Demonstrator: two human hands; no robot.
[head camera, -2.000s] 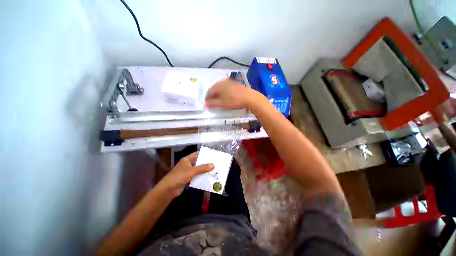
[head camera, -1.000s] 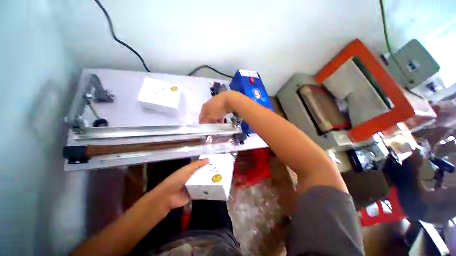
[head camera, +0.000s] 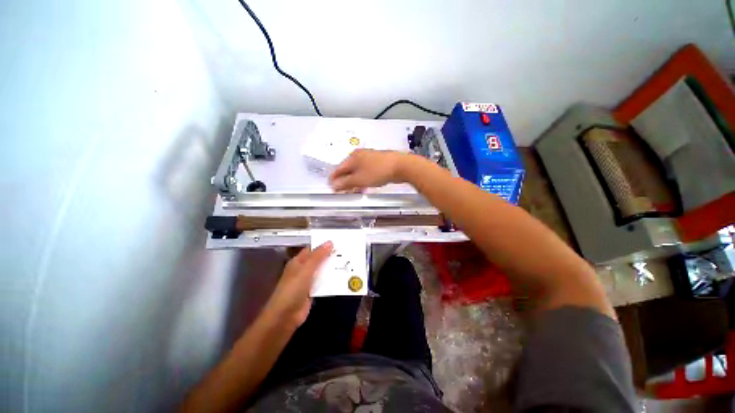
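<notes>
My left hand (head camera: 302, 282) holds a white product box (head camera: 343, 262) by its left side, just in front of the sealer's front edge. Clear shrink film (head camera: 342, 221) runs from the box over the brown sealing strip (head camera: 270, 223). My right hand (head camera: 364, 170) is just behind the silvery sealer arm (head camera: 282, 201), fingers curled downward and blurred; whether it grips film or the bar I cannot tell. Another white product box (head camera: 330, 143) lies on the white sealer table (head camera: 286, 129), partly behind my right hand.
The blue sealer power box (head camera: 486, 149) stands at the sealer's right end. A shrink wrap machine (head camera: 580, 173) with an orange-framed lid is at right. A red stool (head camera: 467, 270) is below, beside clear film offcuts (head camera: 463, 343) on the floor. A black cord (head camera: 278, 68) hangs along the wall.
The held box was below the sealer with loose film, then tilted, and now lies flat against the front edge. My right hand stays behind the bar. The view has shifted.
</notes>
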